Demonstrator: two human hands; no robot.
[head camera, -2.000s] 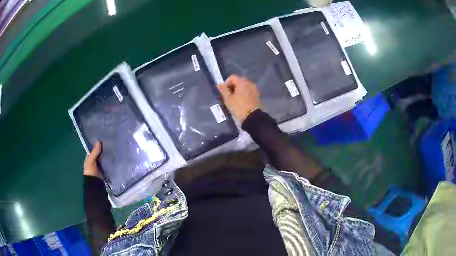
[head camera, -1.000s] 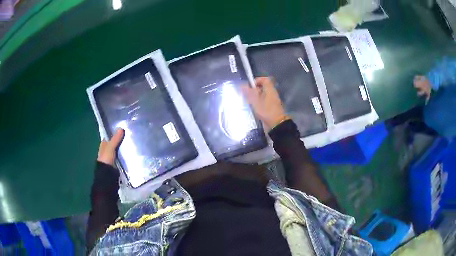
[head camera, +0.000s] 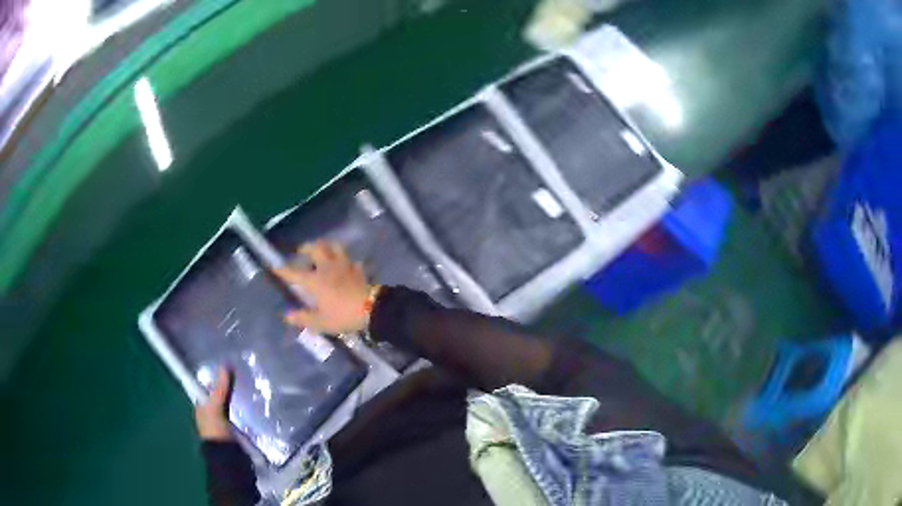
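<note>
Several dark tablets lie side by side in whitish sleeves on the green bench. My left hand (head camera: 215, 407) rests at the lower left edge of the leftmost tablet (head camera: 262, 361), its thumb on the border; its fingers underneath are hidden. My right hand (head camera: 331, 289) is spread over the upper right part of that tablet and partly covers the second tablet (head camera: 341, 222). It is blurred, and whether it touches the screen is unclear. The third tablet (head camera: 475, 198) and the fourth tablet (head camera: 584, 138) lie to the right, with small white labels on them.
A white paper sheet (head camera: 628, 74) with strong glare lies beyond the fourth tablet, near a pale yellowish item (head camera: 556, 22). Blue bins (head camera: 658, 255) stand below the bench on the right, with a light blue stool (head camera: 803, 380) on the floor. A person's olive clothing (head camera: 860, 435) shows at lower right.
My right hand has moved left from the second and third tablets to the leftmost one. My left hand stays at the leftmost tablet's edge. The view has turned. Another person's hand at right has gone from view.
</note>
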